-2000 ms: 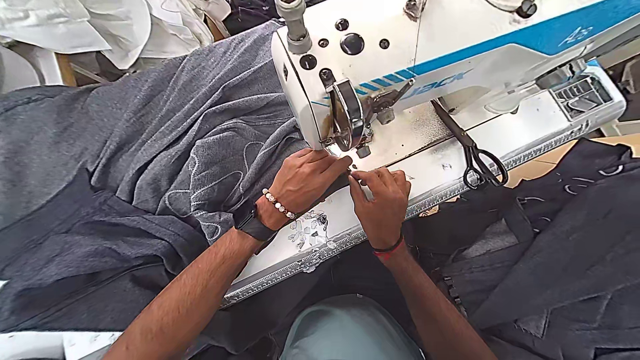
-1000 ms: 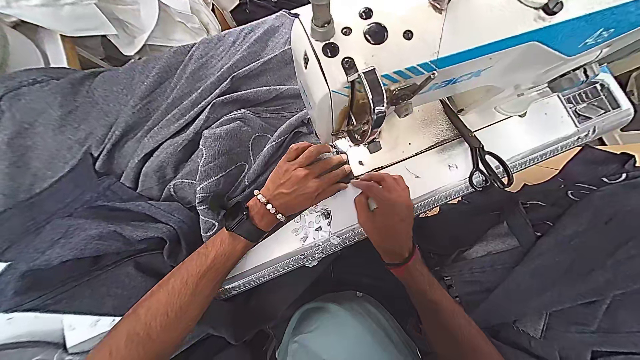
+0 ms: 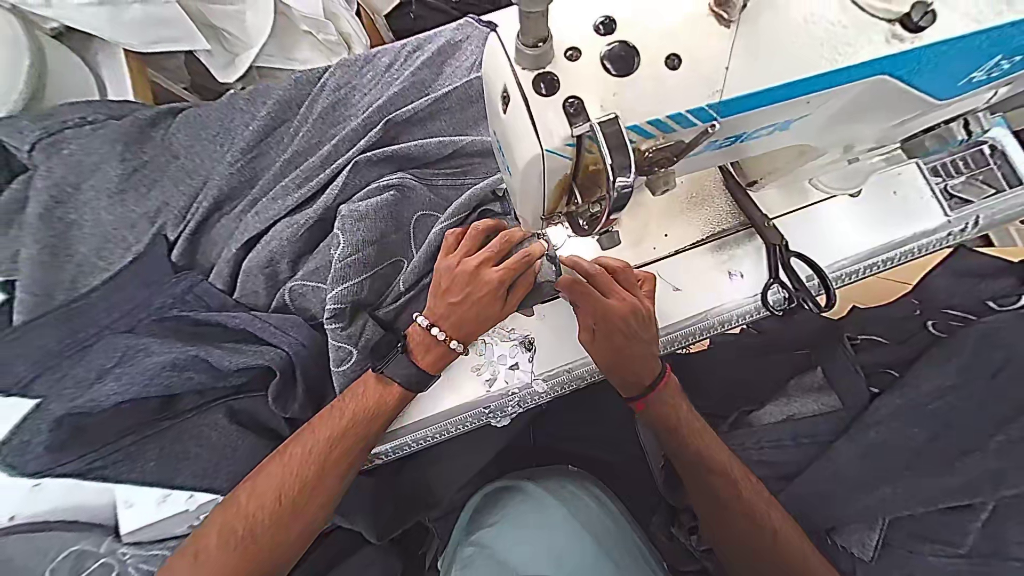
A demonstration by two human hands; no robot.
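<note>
A Jack sewing machine [image 3: 680, 72] with a white and blue body stands over its white bed. Grey denim fabric [image 3: 320, 176] spreads from the left up to the needle area. My left hand [image 3: 480, 276] lies on the fabric just in front of the presser foot, fingers bent and pressing it down. Close to its right, my right hand [image 3: 612, 312] pinches the fabric's edge between thumb and fingertips. The needle and the exact fold under the foot are hidden by the machine head and my fingers.
Black-handled scissors [image 3: 780, 248] lie on the bed to the right of the needle. More dark denim [image 3: 920, 432] is heaped at the lower right. White cloth [image 3: 240, 36] hangs at the top left. A measuring scale [image 3: 720, 320] runs along the bed's front edge.
My left hand stays on the fabric by the needle. The fingers of my right hand have shifted slightly at the fabric's edge, where a small grey piece now shows between my hands.
</note>
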